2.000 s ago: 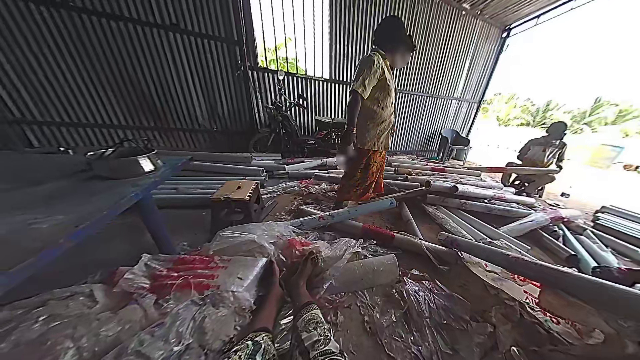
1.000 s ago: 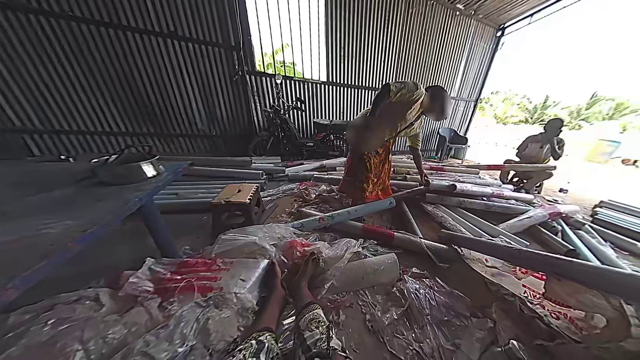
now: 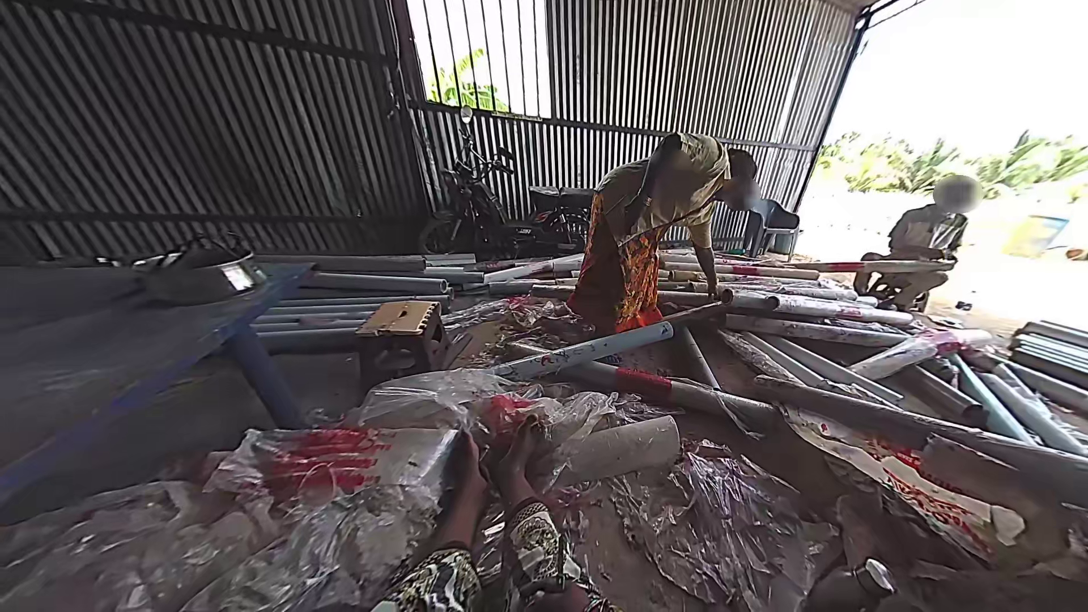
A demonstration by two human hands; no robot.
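Observation:
My left hand grips crumpled clear plastic film at the end of a pale, red-marked plastic-wrapped bundle. Close beside it, my right hand has its fingers curled on the same film, near a red patch. A short, thick grey-white pipe lies just right of my right hand, its near part under film. The fingertips of both hands are partly hidden. More loose film spreads to the left and below.
Long pipes lie crisscross ahead and right. A small stool and a blue-edged table with a metal pot stand left. A person bends over the pipes; another person sits farther right. Motorcycles stand behind.
The near person, upright two seconds ago, has bent down with an arm lowered to the pipes. The seated person's arm has lowered since one second ago. My hands stay in about the same place.

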